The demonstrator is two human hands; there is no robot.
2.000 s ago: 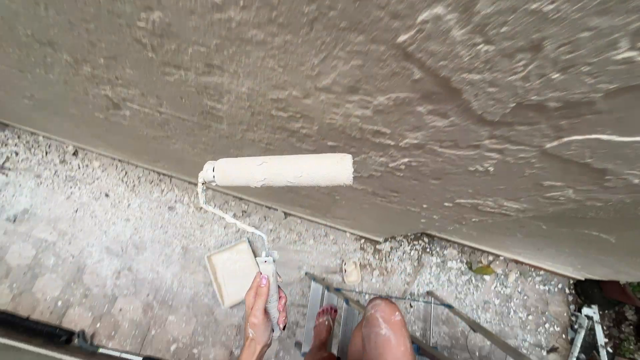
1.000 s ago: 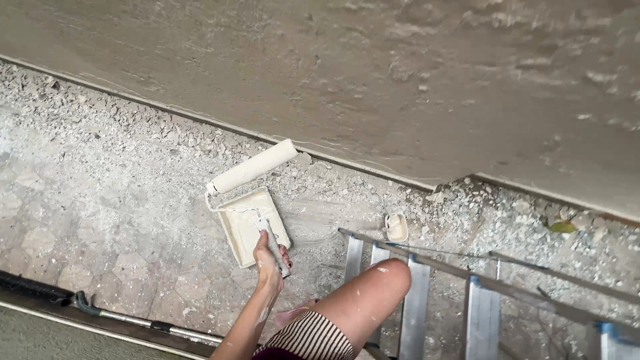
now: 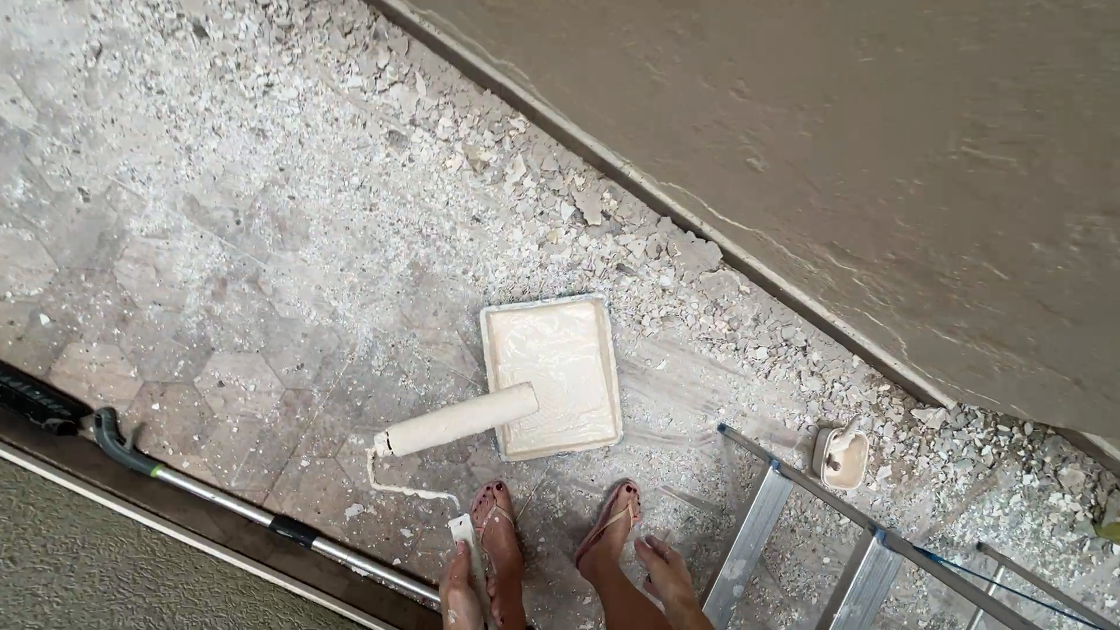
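Observation:
My left hand [image 3: 461, 588] is closed around the white handle of a paint roller [image 3: 459, 420]. The roller's cream-coated sleeve reaches over the lower left edge of a paint tray [image 3: 615, 376] that lies on the floor with cream paint in it; whether the sleeve touches the tray cannot be told. My right hand [image 3: 665, 564] holds nothing, its fingers apart, near my right foot and left of an aluminium stepladder [image 3: 748, 538]. Both feet, in flip-flops, stand on the floor just below the tray.
Paint flakes [image 3: 560, 201] litter the tiled floor along the base of a grey-brown wall [image 3: 831, 157]. A small tub [image 3: 842, 459] with a brush in it sits beyond the ladder. A metal pole [image 3: 210, 490] lies along the lower left ledge.
The roller was held up before the wall and has come down to the tray. A bent knee showed beside the ladder; now both feet stand on the floor. My right hand has come into view.

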